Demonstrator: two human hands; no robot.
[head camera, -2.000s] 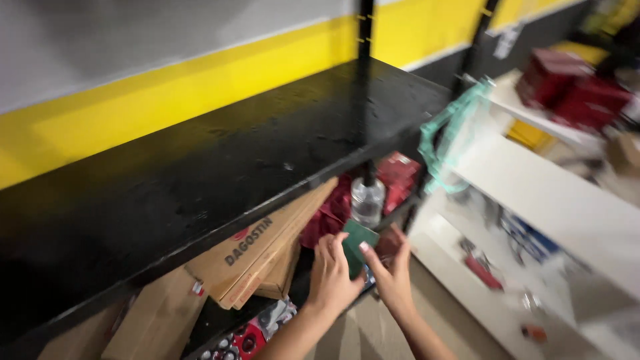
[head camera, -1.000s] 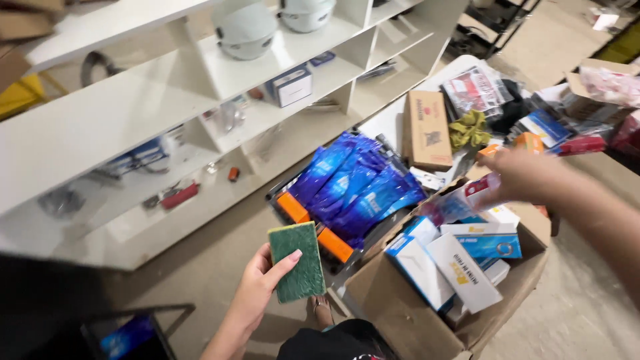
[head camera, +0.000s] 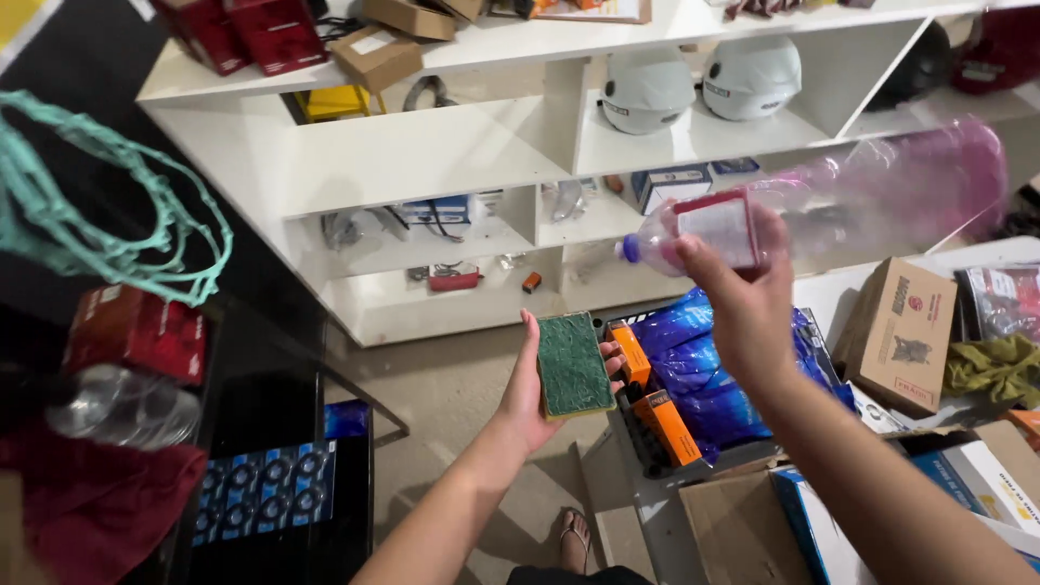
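My left hand (head camera: 528, 398) holds a green and yellow scouring sponge (head camera: 575, 364), its green scouring face turned up. To its right and higher, my right hand (head camera: 751, 301) grips a clear plastic bottle (head camera: 861, 195) around its labelled part. The bottle lies nearly level in the air, blue cap to the left, its pinkish base blurred at the right. Below the bottle, a black crate (head camera: 650, 470) holds blue plastic packets (head camera: 691, 366) and orange boxes (head camera: 668, 428).
White shelving (head camera: 422, 166) with pale helmets (head camera: 648, 91) spans the back. Teal cord (head camera: 106, 195) hangs at the left above a black shelf (head camera: 268, 406) with a dark red cloth (head camera: 97, 512) and another clear bottle (head camera: 122, 406). Cardboard boxes (head camera: 898, 337) stand at the right.
My right hand, blurred over the boxes at the right one second ago, is now higher with the clear bottle in it. The sponge remains in my left hand. The view has shifted.
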